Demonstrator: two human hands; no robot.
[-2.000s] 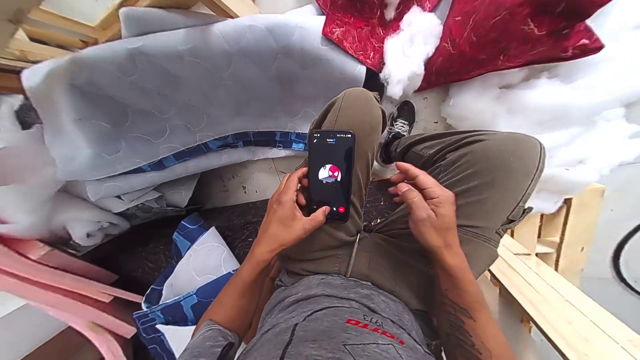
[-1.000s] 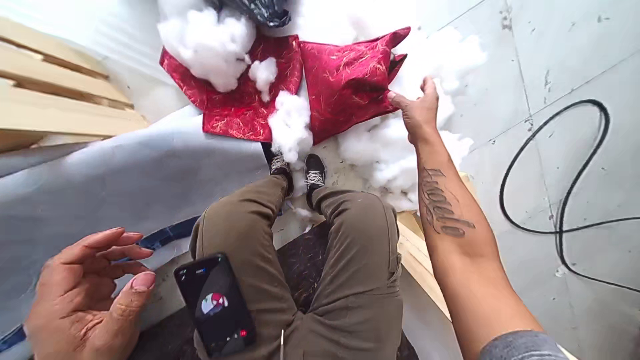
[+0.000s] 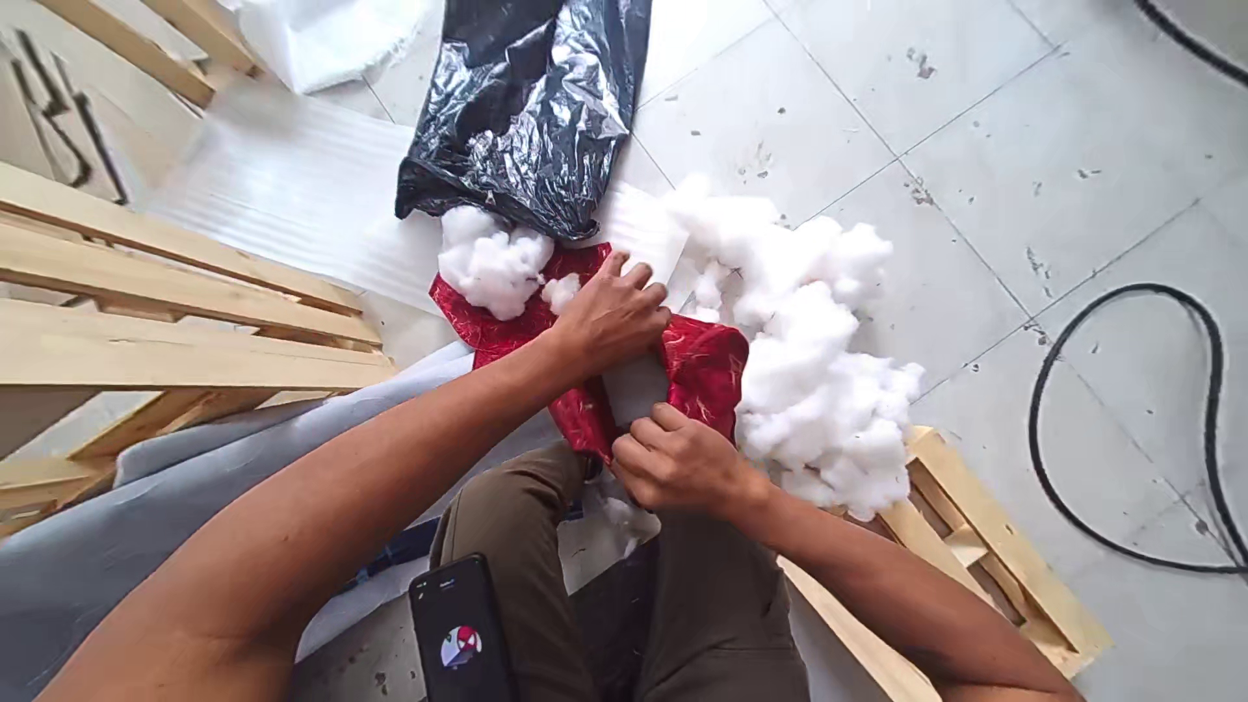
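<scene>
A red patterned fabric cover (image 3: pixel 707 366) lies over my knees, its opening spread between my hands and showing a pale inside. My left hand (image 3: pixel 616 310) grips the upper edge of the cloth, and my right hand (image 3: pixel 673 458) pinches the lower edge. Just left of my left hand, a tuft of white fibre stuffing (image 3: pixel 492 261) rests on more red cloth. A larger heap of the same stuffing (image 3: pixel 829 361) lies to the right of the cover. On my left thigh is a smartphone (image 3: pixel 461 634) with its screen lit.
Beyond the cloth a black plastic bag (image 3: pixel 531 117) lies on the tiled floor. Wooden slatted frames (image 3: pixel 185 341) stand at the left, with another wooden frame (image 3: pixel 1004 556) at the lower right. Grey padded fabric (image 3: pixel 224 497) runs along my left side. A black cable (image 3: pixel 1038 429) loops across the floor.
The phone, in my left hand two seconds ago, now rests on my thigh. Both hands have come together on the red cloth, which my right hand alone reached a second ago. The view has shifted forward.
</scene>
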